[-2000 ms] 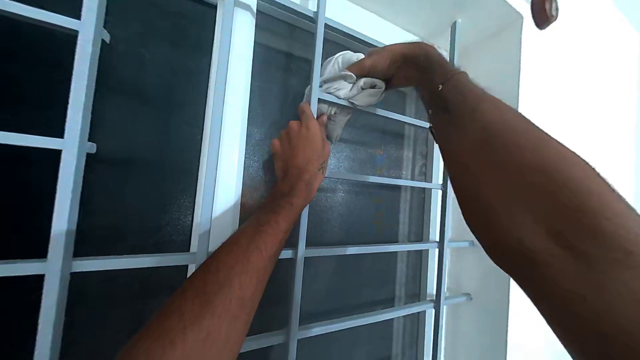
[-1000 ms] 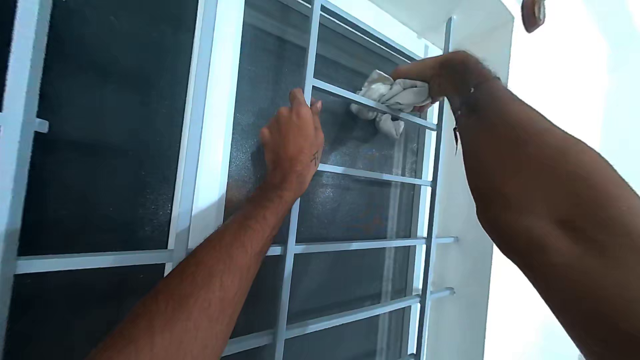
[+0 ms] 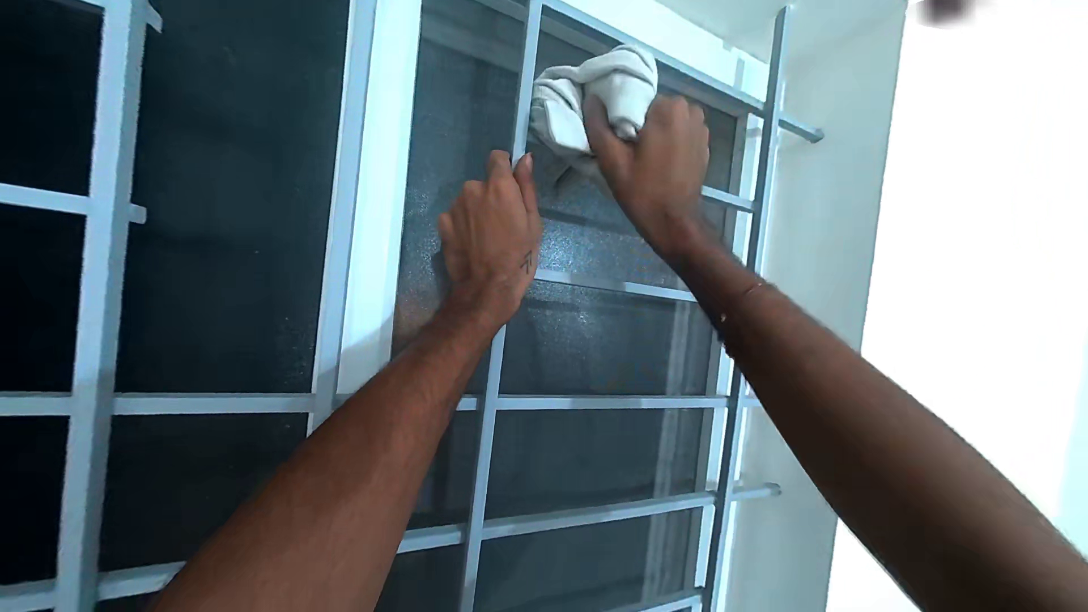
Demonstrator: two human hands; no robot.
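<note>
My left hand [image 3: 493, 229] grips a vertical bar [image 3: 529, 76] of the pale metal window grille, fingers wrapped around it. To its right and higher up, my right hand [image 3: 659, 161] is closed on a bunched whitish cloth [image 3: 595, 98]. The cloth lies near the grille's upper bars, just right of the gripped bar; whether it touches the glass cannot be told. Behind the bars is a dark window pane [image 3: 603, 340] with light reflections. My right hand and the cloth cover part of a horizontal bar.
More grille bars [image 3: 102, 280] cross a dark pane [image 3: 229, 195] on the left. A white window frame upright [image 3: 378, 187] runs between the panes. On the right, bar ends [image 3: 799, 127] reach toward the pale side wall of the window recess [image 3: 816, 255].
My right hand and the cloth have moved left along the upper grille, from near the right upright toward the bar my left hand holds. My left hand stays on that bar.
</note>
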